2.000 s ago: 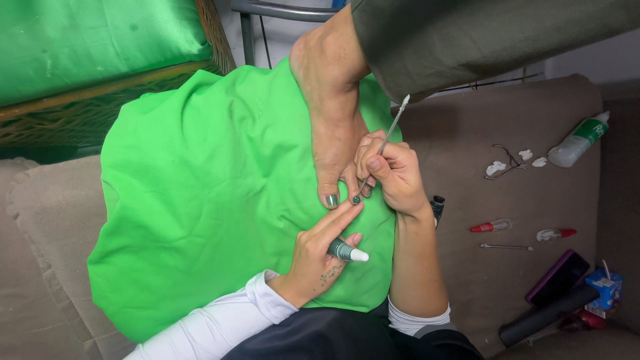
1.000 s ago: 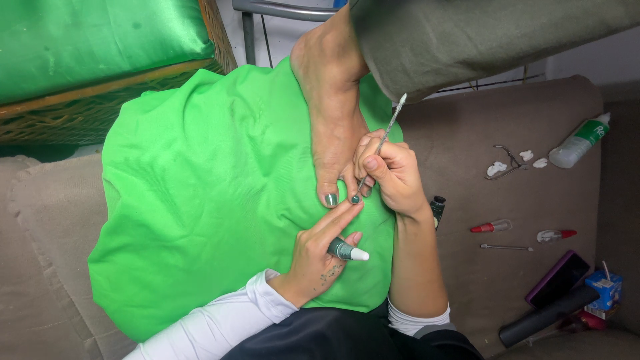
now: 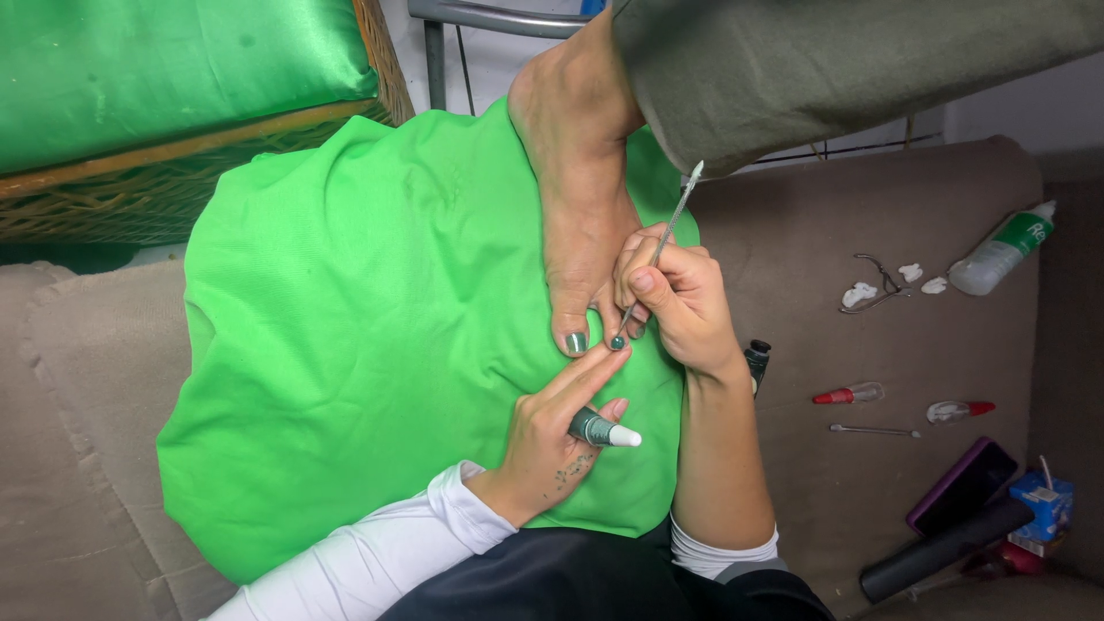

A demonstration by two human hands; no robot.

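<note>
My right hand (image 3: 677, 297) grips a thin metal nail tool (image 3: 674, 220), its lower tip at the dark green polished nail of the second toe (image 3: 617, 341). Between the fingers and palm of my left hand (image 3: 552, 435) is a small dark green tube with a white tip (image 3: 605, 429); the fingertips touch the same toe. The other person's bare foot (image 3: 582, 207) rests on a bright green cloth (image 3: 371, 345) over my lap. Its big toenail (image 3: 576, 342) is also shiny green. Dark specks mark the back of my left hand.
On the brown couch (image 3: 776, 483) at right lie cuticle nippers (image 3: 888, 289), cotton bits (image 3: 910, 272), a bottle (image 3: 1000, 250), two red-capped items (image 3: 849, 394), a metal tool (image 3: 875, 430), a phone (image 3: 962, 487) and a black cylinder (image 3: 944, 550). A dark bottle (image 3: 757, 362) stands by my right forearm.
</note>
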